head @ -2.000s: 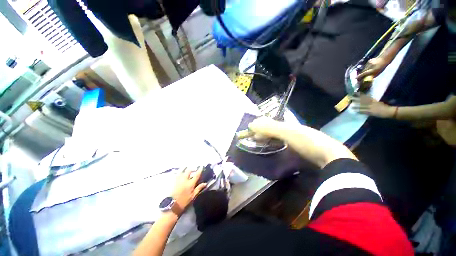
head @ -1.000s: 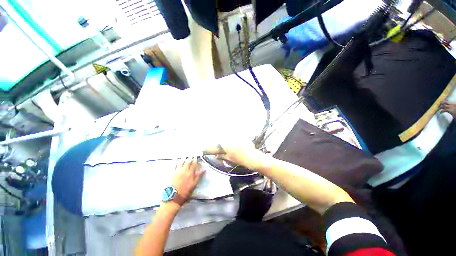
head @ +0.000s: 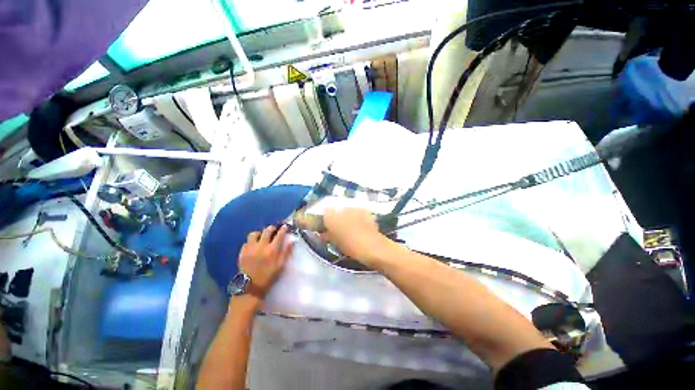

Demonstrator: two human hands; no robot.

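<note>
The garment [head: 305, 289] lies white inner side up over the blue padded board [head: 244, 221], whose rounded end shows at its left. Narrow checked strips cross the white along the seams. My right hand [head: 347, 232] is closed on the handle of the steam iron [head: 335, 259], which sits on the seam near the garment's left end; the hand hides part of it. My left hand [head: 264, 259], with a watch on the wrist, lies beside the iron's tip, fingers on the garment edge. A small checked piece [head: 343, 189] shows behind the iron.
The iron's hose and cable [head: 430, 156] rise behind my right hand. The dark rest pad [head: 640, 297] is at the right. A bright blue upright piece [head: 371, 113] stands behind. A white metal frame [head: 179, 289] with blue and mechanical parts is at the left.
The iron in my right hand has moved from its rest pad onto the garment, then left along the seam. My left hand has moved left along the seam too. The camera view has swung left.
</note>
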